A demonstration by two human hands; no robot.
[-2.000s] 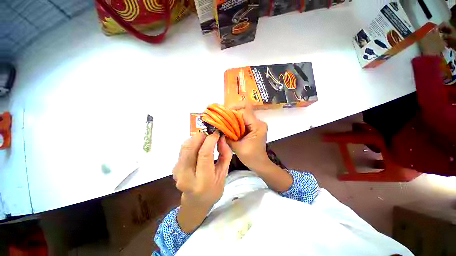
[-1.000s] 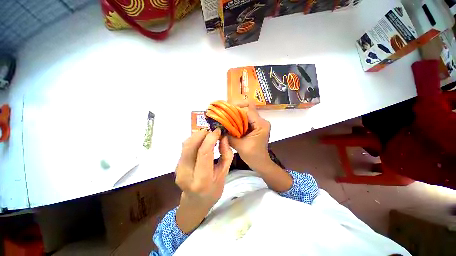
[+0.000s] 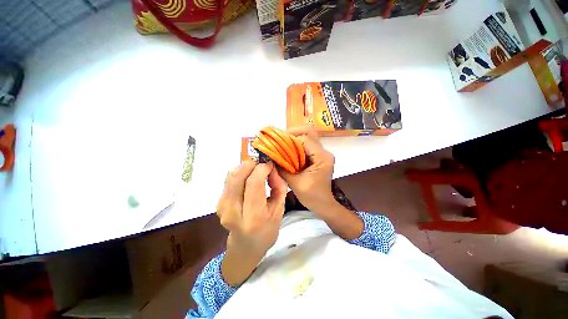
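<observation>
A coiled orange cord (image 3: 283,148) is held up near the table's front edge. My right hand (image 3: 313,171) grips the coil from its right side. My left hand (image 3: 250,199) pinches the black part (image 3: 264,157) at the coil's lower left with thumb and fingertips; the fingers partly hide it. A small orange and white card (image 3: 247,149) shows partly behind the coil. A printed carton (image 3: 344,107), orange at its left and dark at its right, lies just beyond my right hand.
A slim knife (image 3: 189,159) lies left of my hands, with a pale slip (image 3: 159,214) nearer the edge. Upright cartons (image 3: 306,30) and a red and gold bag (image 3: 187,17) are at the back. An open carton (image 3: 492,50) stands right, beside a person in red (image 3: 529,187) and a red stool (image 3: 436,199).
The view has shifted slightly, so the table items sit a little further right. Both hands keep their hold on the coil. The other person's arm at the right has drawn back from the open carton.
</observation>
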